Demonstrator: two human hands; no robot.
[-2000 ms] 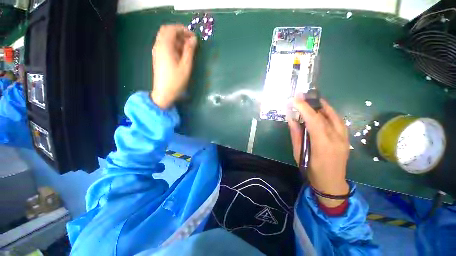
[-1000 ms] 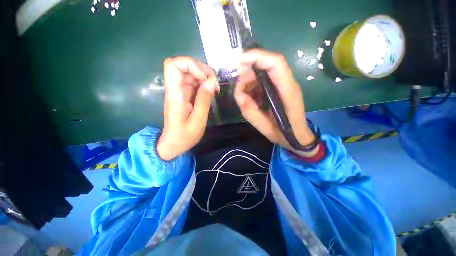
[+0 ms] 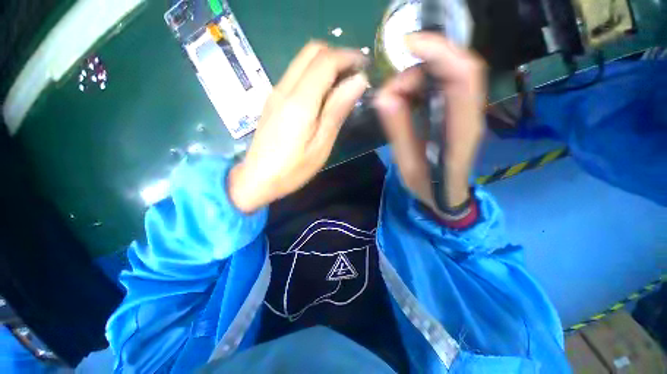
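The phone assembly (image 3: 227, 73) lies tilted on the green mat at upper left centre, with a white face, an orange patch and a green patch near its top end. My left hand (image 3: 303, 120) is right of the phone with its thumb and fingers together; whether something tiny is between them is hidden by blur. My right hand (image 3: 439, 109) is blurred in front of the tape roll and holds the black soldering iron (image 3: 436, 135) upright between thumb and fingers. The tape roll (image 3: 398, 33) shows its white top, partly covered by my right hand.
Small wired components (image 3: 92, 74) lie in a pile at the left of the mat (image 3: 139, 95). A few white flakes (image 3: 336, 32) are near the tape roll. A holder with a yellowish pad (image 3: 605, 22) is at the upper right. A blue sleeve (image 3: 614, 131) shows at the right.
The view has turned to the right. My left hand has moved away from the phone's lower end to the tape roll's side. My right hand has moved from the phone over the roll with the iron.
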